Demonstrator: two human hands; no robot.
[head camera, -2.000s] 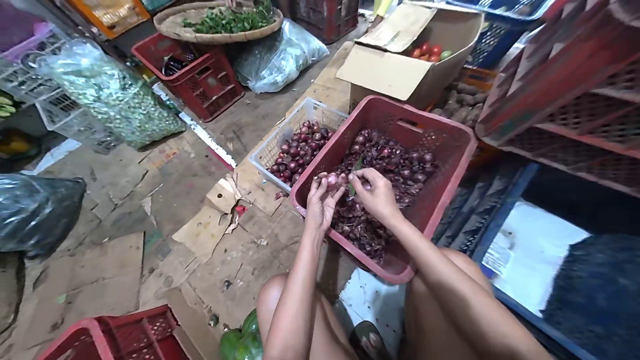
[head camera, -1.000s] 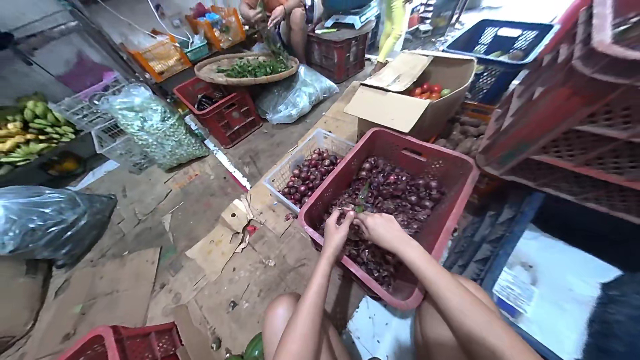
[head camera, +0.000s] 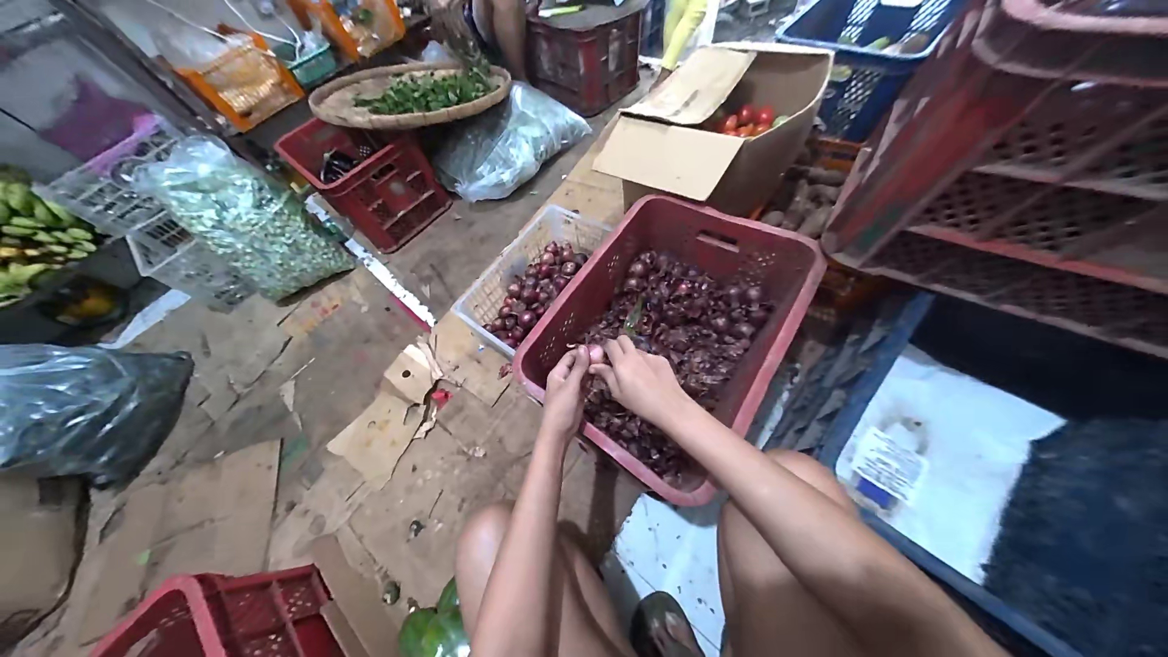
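Note:
My left hand (head camera: 568, 388) and my right hand (head camera: 639, 376) meet over the near left part of a red plastic crate (head camera: 776, 365). Between their fingertips is a small red onion (head camera: 596, 353), gripped from both sides. Many red onions (head camera: 721, 315) and loose dry skins lie in the crate under my hands. A green leafy bit (head camera: 634, 315) rests on top of them just beyond my fingers. Against the crate's left side stands a white plastic basket (head camera: 474, 297) with cleaner red onions (head camera: 547, 287) in it.
Beyond the crate is a cardboard box (head camera: 675, 155) with tomatoes (head camera: 748, 119). Stacked red crates (head camera: 1031, 201) rise at right. A woven tray (head camera: 411, 114) of green leaves sits on another red crate (head camera: 392, 192). Torn cardboard (head camera: 379, 433) lies on the floor. A person's leg (head camera: 500, 36) shows at the back.
My hands stay together over the red crate's near left part. The pink bulb between the fingertips shows two seconds ago and now. The view has shifted.

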